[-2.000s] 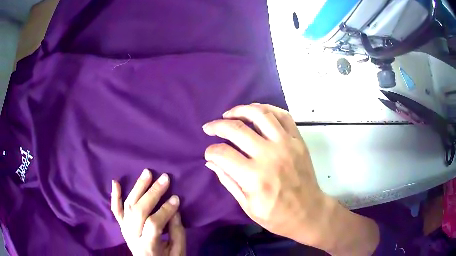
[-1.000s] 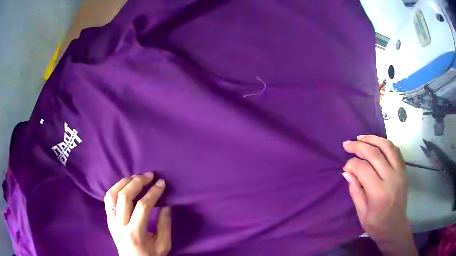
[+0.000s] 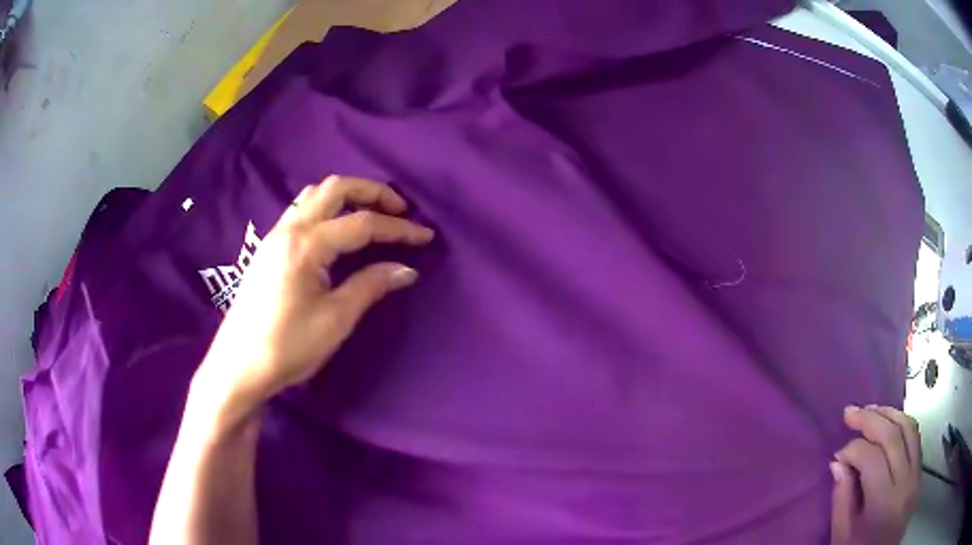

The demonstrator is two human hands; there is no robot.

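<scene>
A large purple garment panel spreads over the table and toward my lap, with soft folds. A white printed logo shows at its left, partly behind my left hand. A loose pale thread lies on the cloth. My left hand is over the left part of the panel, fingers apart and curved, holding nothing that I can see. My right hand is at the panel's right edge at the lower right, its fingertips pinching the cloth.
The white sewing machine is cut off at the right rim, with dark shears below it. Brown cardboard with a yellow edge shows at the top left. Crumpled lighter purple cloth lies at the lower left.
The view has turned left, so the machine now sits at the right rim. My left hand has moved up the panel toward the logo. My right hand remains at the panel's right edge.
</scene>
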